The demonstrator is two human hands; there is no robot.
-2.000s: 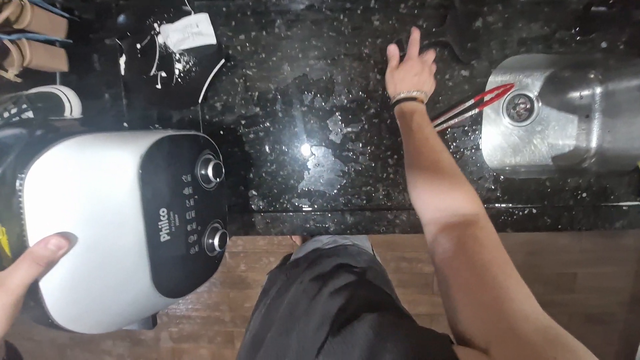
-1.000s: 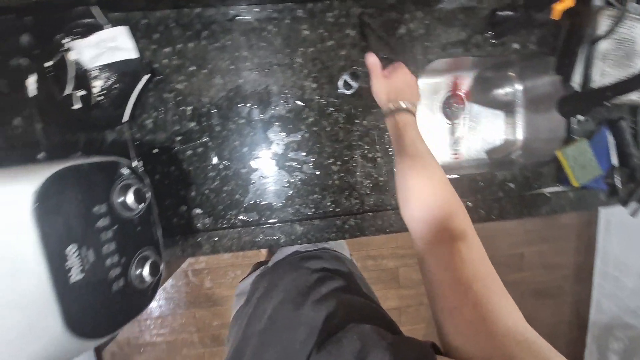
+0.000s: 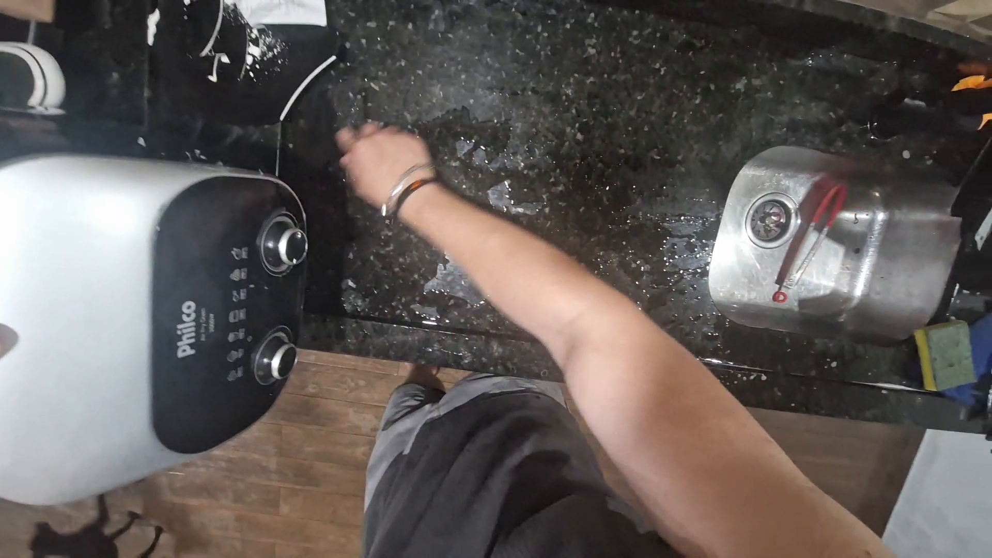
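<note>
At the far left edge, only a fingertip of my left hand (image 3: 6, 339) shows, against the silver side of a Philco air fryer (image 3: 85, 310). The air fryer has a black front panel with two round knobs and juts past the counter's front edge. My right hand (image 3: 386, 164), with bracelets at the wrist, is over the wet black speckled stone counter (image 3: 589, 139), right of the air fryer. Its fingers look bent and blurred, and whatever is under them is hidden. Tongs with red tips (image 3: 810, 240) lie in the stainless steel sink (image 3: 891, 256), beside the drain.
Behind the air fryer is a dark surface with white fragments and a white sheet (image 3: 283, 12). A white curved object (image 3: 46, 77) stands at the far left. A yellow-green sponge (image 3: 947, 355) rests by blue material at the right. A dark shape (image 3: 77, 535) shows over the wood floor.
My right hand has moved left, from beside the sink to near the air fryer. The tongs, seen two seconds ago at the sink's left edge, now lie inside it. Less of my left hand shows.
</note>
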